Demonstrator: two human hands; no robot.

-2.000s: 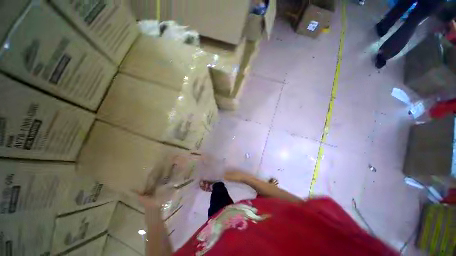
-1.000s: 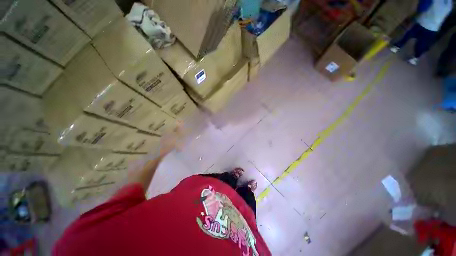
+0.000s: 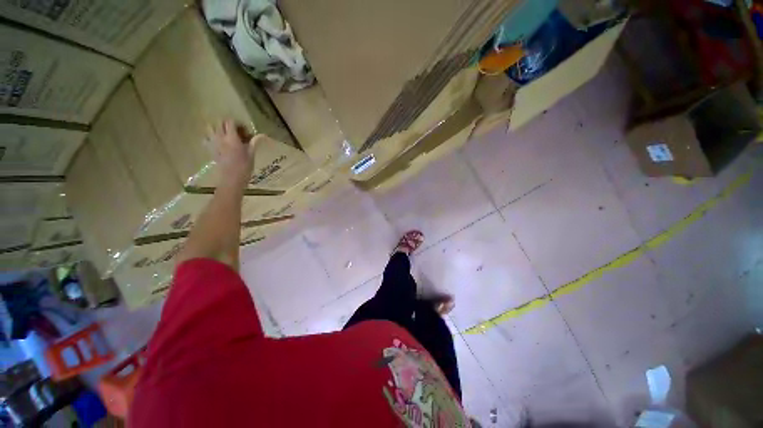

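Observation:
My left hand (image 3: 230, 150) rests on the edge of a brown stacked carton (image 3: 188, 92), at the end of the row nearest the cloth. Its fingers are slightly spread and it grips nothing. More sealed cartons (image 3: 113, 155) with shiny tape along their edges stand beside it on the left. My right hand is not in view.
A crumpled pale cloth (image 3: 263, 42) lies behind the carton. Flat cardboard sheets (image 3: 368, 50) lean beside an open carton (image 3: 565, 79) holding blue and orange items. Another open carton (image 3: 669, 146) stands right. Orange stools (image 3: 79, 351) are lower left. Yellow tape (image 3: 602, 272) crosses the tiled floor.
The view has turned and moved toward the cloth and cardboard sheets. My left hand, blurred before, now lies on the end carton. My right hand, seen two seconds ago, is out of view.

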